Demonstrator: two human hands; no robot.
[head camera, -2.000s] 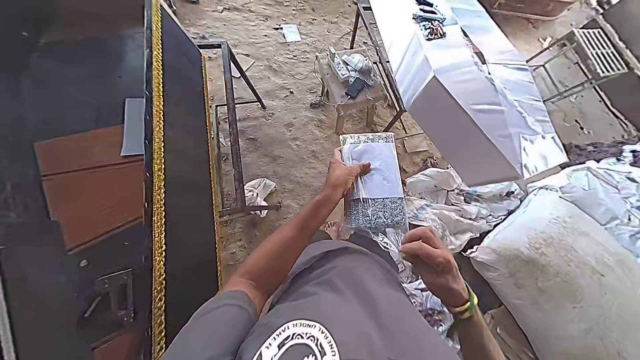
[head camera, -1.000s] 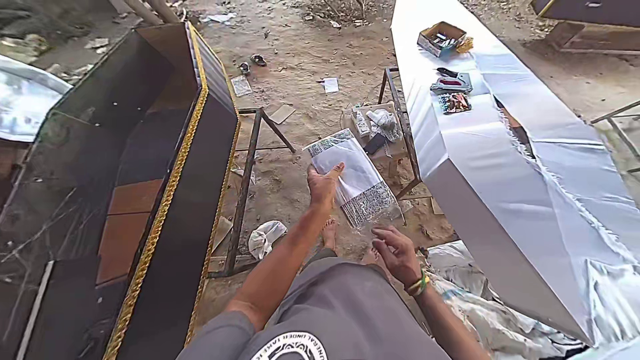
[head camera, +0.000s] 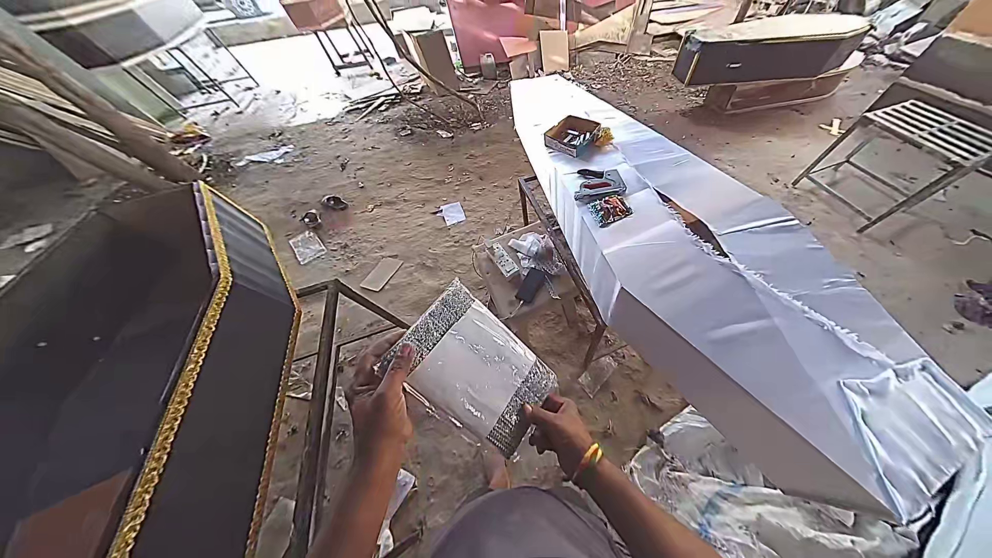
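A flat pack with silvery glittery bands at both ends and a white middle, in clear plastic wrap, is held tilted in front of me. My left hand grips its left end, thumb on top. The fingers of my right hand pinch its lower right corner. To the right stands a coffin covered in white cloth, bearing a staple gun, a small open box and a packet of small colourful pieces.
A dark coffin with gold trim stands at left beside a metal trestle. A low stool holds a power strip and crumpled plastic. Plastic sacking lies at lower right; a slatted metal stand is farther back.
My right hand was apart from the pack and now holds its corner. My left hand has shifted to the pack's left end, and the pack has turned. The view has tilted up.
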